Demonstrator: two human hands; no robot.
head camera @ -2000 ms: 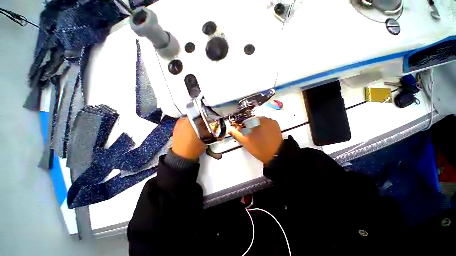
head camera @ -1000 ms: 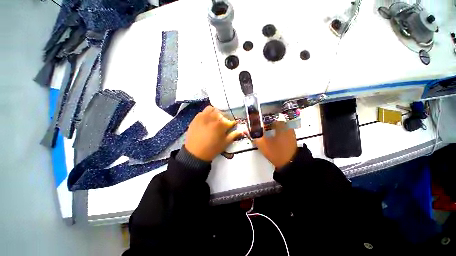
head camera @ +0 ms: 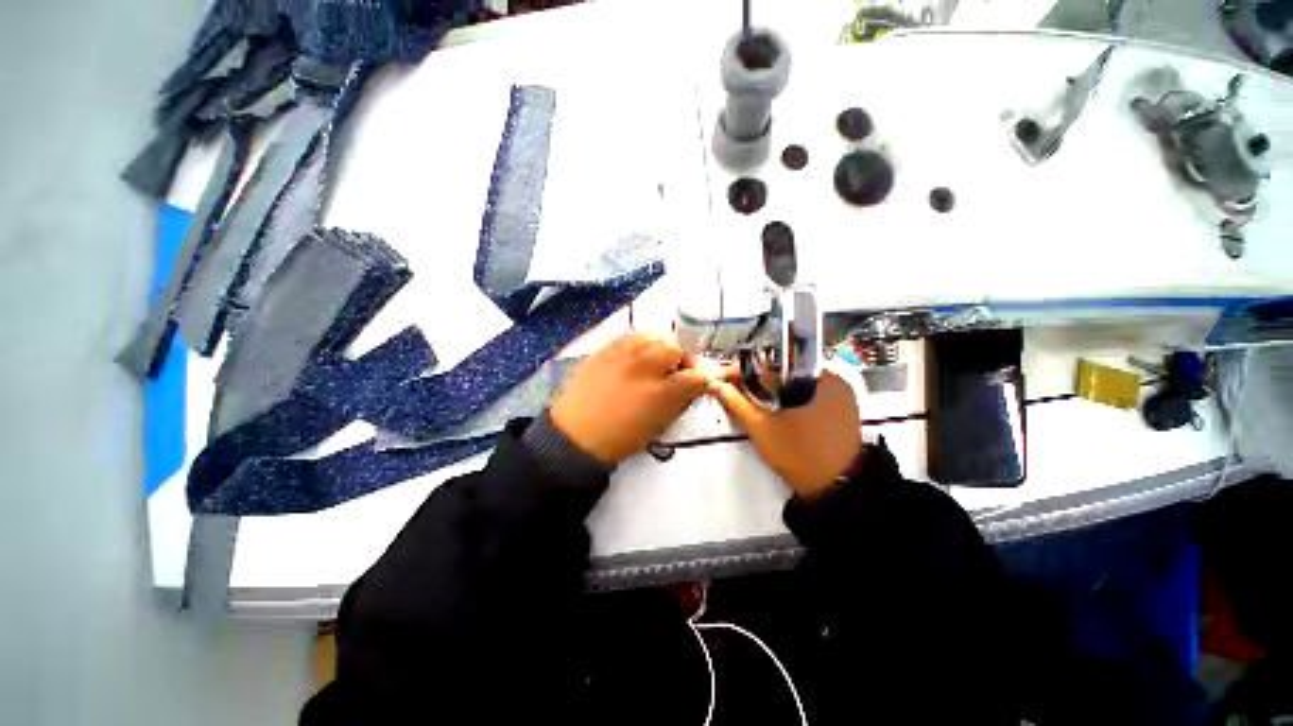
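Observation:
My left hand [head camera: 624, 399] is left of the needle area of the white sewing machine [head camera: 851, 241], fingers bent together. My right hand [head camera: 808, 433] is just right of it, partly behind the metal part at the head's end. The fingertips of both hands meet below the needle area; what lies between them is too small and bright to make out. A dark blue speckled fabric strip [head camera: 525, 348] with a grey reverse runs from beside my left hand out to the left and folds back on the table. One upright end [head camera: 518, 185] lies further back.
Stacked grey-blue bands [head camera: 291, 319] lie at the left, with a heap of dark cut pieces [head camera: 348, 29] beyond. At the right are a black smartphone [head camera: 976, 411], a yellow block [head camera: 1107, 383] and a small black item [head camera: 1174, 393]. Blue fabric [head camera: 1120, 596] hangs below right.
The view has shifted, so the machine head sits further right in the picture. My hands have come together, fingertips meeting at the needle area. The fabric strips keep about the same layout.

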